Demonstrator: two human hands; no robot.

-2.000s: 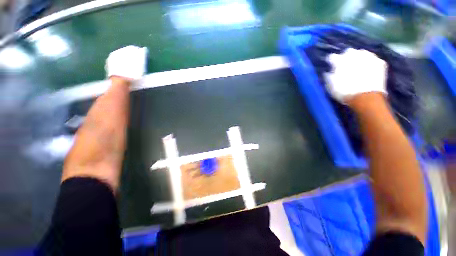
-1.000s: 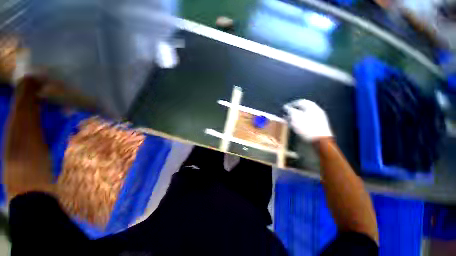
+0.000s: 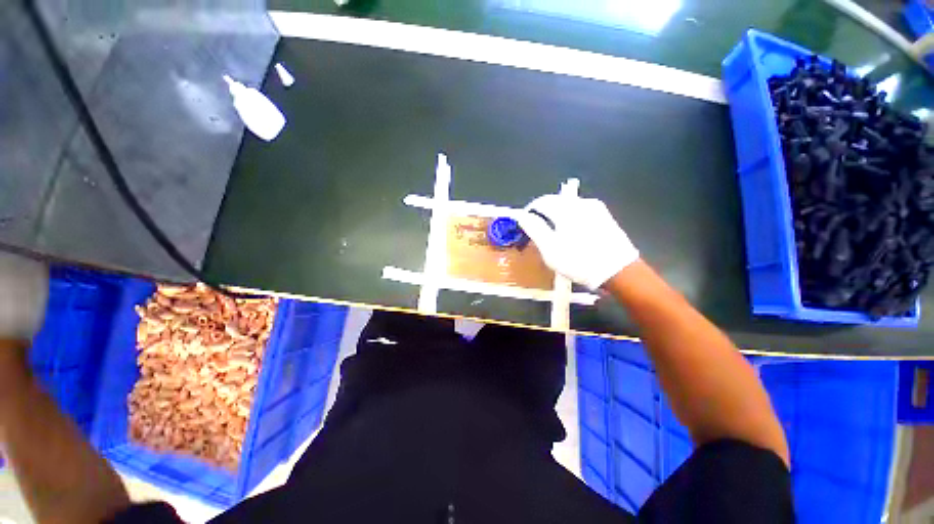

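The small round blue fixture (image 3: pixel 505 231) stands on the tan pad (image 3: pixel 481 264), framed by crossing white tape strips (image 3: pixel 435 246). My right hand (image 3: pixel 586 242), in a white glove, is just right of the fixture, over the pad's right side. Its fingertips hold a small dark part (image 3: pixel 541 217) beside the fixture. My left hand (image 3: pixel 20 297), gloved, is at the far left edge of the picture, partly cut off and blurred; its fingers and anything in them cannot be made out.
A blue bin (image 3: pixel 763 194) of black parts (image 3: pixel 855 189) stands at right. A blue crate (image 3: pixel 292 368) of tan parts (image 3: pixel 200 368) is below the bench at left. A white squeeze bottle (image 3: pixel 256 111), its cap and a black cable (image 3: pixel 97 138) lie upper left. Blue crates (image 3: pixel 640 420) stand below right.
My right hand has left the black parts bin and come to the blue fixture. My left hand has moved from the belt to the far left edge. The view has shifted left.
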